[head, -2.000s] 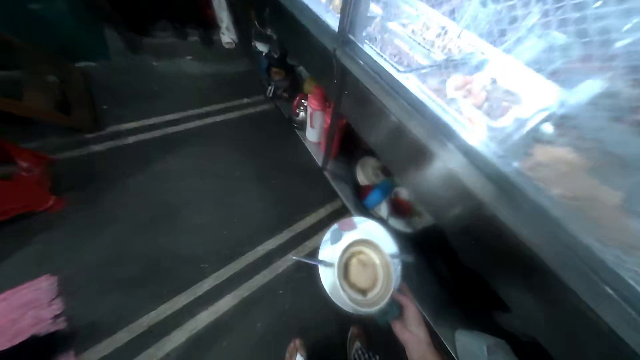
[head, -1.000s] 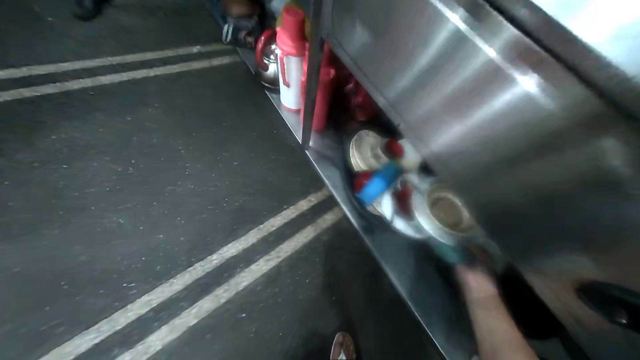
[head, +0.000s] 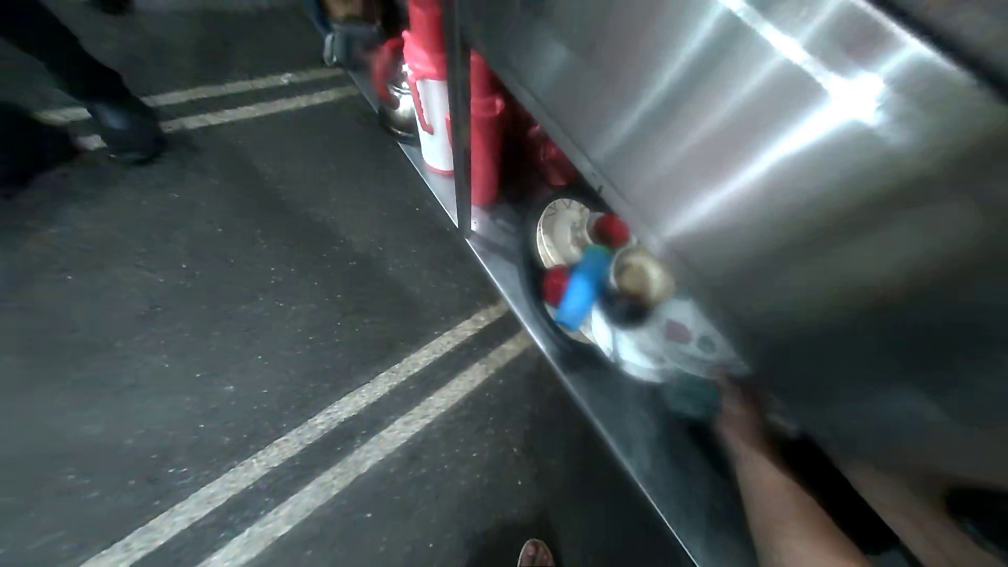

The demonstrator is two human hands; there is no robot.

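Note:
My right hand (head: 736, 405) reaches onto the low metal shelf at the lower right and grips the near edge of a white saucer (head: 693, 339) with dark spots. A used cup (head: 639, 276) with a brown residue inside lies just beyond, tilted, over the dish pile. Around it are stacked cream plates (head: 561, 232), a red cup (head: 610, 230), another red item (head: 555, 285) and a blurred blue object (head: 584, 290). A dark green thing (head: 691, 394) sits by my fingers, too blurred to name. My left hand is out of view.
Red and white thermos flasks (head: 433, 118) and a metal kettle (head: 402, 102) stand farther along the shelf (head: 583, 402). A metal post (head: 459, 118) rises at its edge. The stainless steel counter panel (head: 669, 118) overhangs it. A person's dark shoe (head: 130, 130) is at the upper left.
My right hand has lowered the saucer from over the floor into the dish pile on the shelf. The cup, upright on the saucer before, now sits tilted beyond it. The view has moved down.

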